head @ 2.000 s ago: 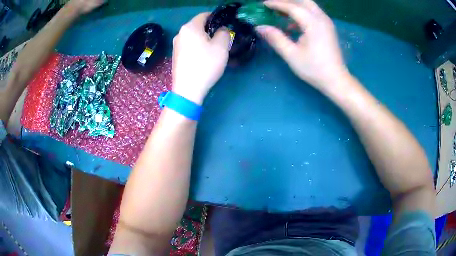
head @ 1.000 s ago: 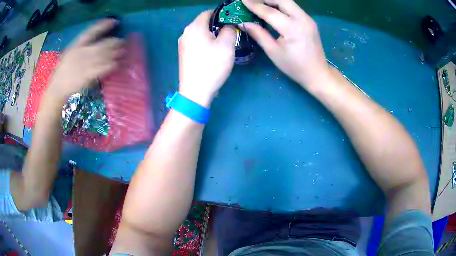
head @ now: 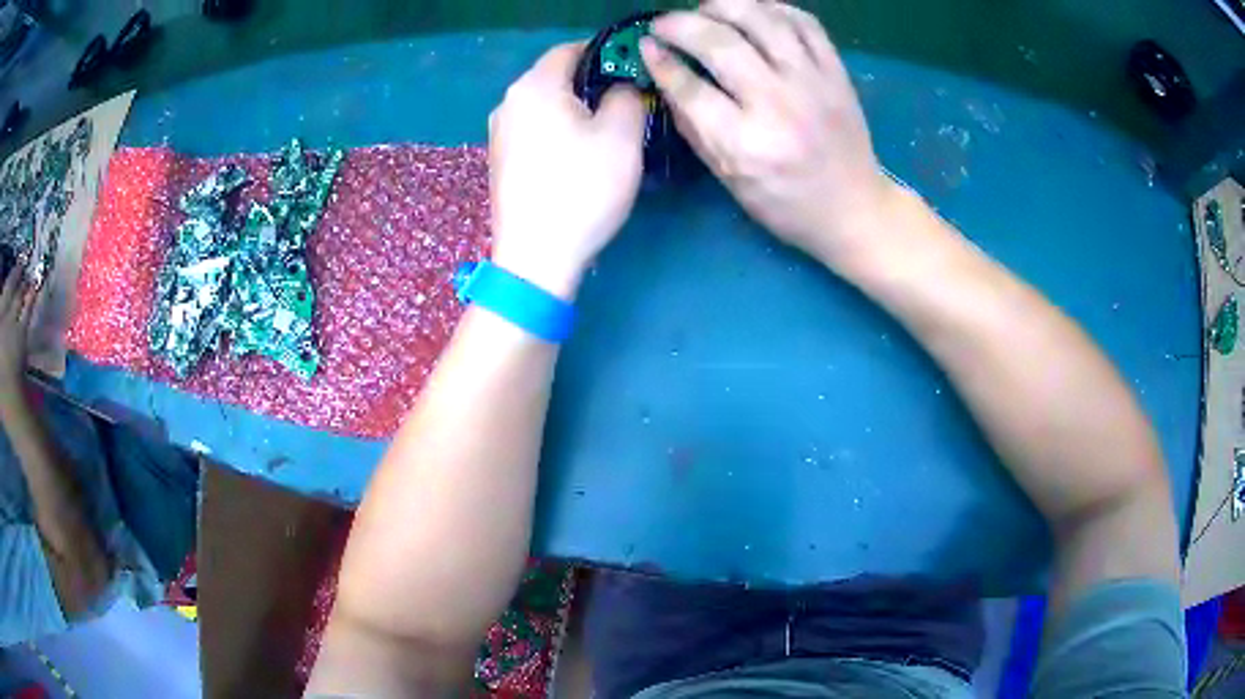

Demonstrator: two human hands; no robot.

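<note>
A round black housing (head: 662, 153) is at the top centre, partly covered by both hands. A green circuit board (head: 624, 55) lies in its upper part, with small holes and white print. My left hand (head: 567, 171), with a blue band at the wrist, grips the housing's left side, thumb inside. My right hand (head: 771, 116) is over the board and the right side, fingertips at the board's edge. Whether the right hand grips or only presses is hidden.
Left on the blue-green bench (head: 765, 410), a board pile (head: 239, 273) lies on pink-red bubble wrap (head: 396, 273). Cardboard sheets with boards flank the bench at left (head: 68, 205) and right (head: 1222, 451). Black housings (head: 1161, 78) sit on the belt. Another person's arm (head: 48, 478) is at far left.
The other person's arm has withdrawn left; the bubble wrap lies flat again. The black housing beside the pile is gone from there. My right hand has closed in over the board, now within the held housing.
</note>
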